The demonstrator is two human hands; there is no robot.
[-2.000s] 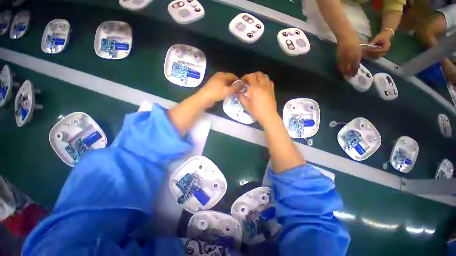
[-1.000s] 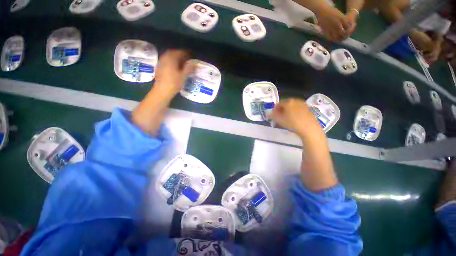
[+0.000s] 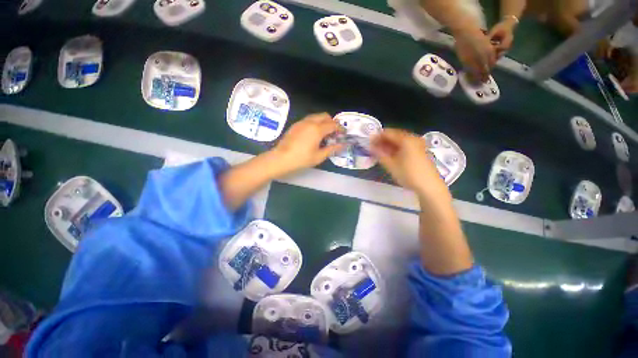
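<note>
An open white housing (image 3: 358,159) lies on the dark green conveyor belt in front of me, with a board and blue part partly hidden by my fingers. My left hand (image 3: 309,142) is at its left edge, fingers bent over it. My right hand (image 3: 406,155) is at its right side, with fingertips over the inside. Whether either hand grips the housing or a small part is too blurred to tell. Another housing (image 3: 448,159) lies just right, partly behind my right hand. A housing with a blue block (image 3: 257,110) lies to the left.
A pale metal rail (image 3: 315,180) runs between belt and bench. Below it, near my forearms, lie a housing (image 3: 280,245), two more close together, and white sheets (image 3: 374,227). White covers (image 3: 338,34) line the far lane. Another person's hands (image 3: 479,52) are at the upper right.
My left hand has moved right and down from the housings at the left to the middle one. My right hand has shifted slightly left onto it. The person opposite now reaches over a cover.
</note>
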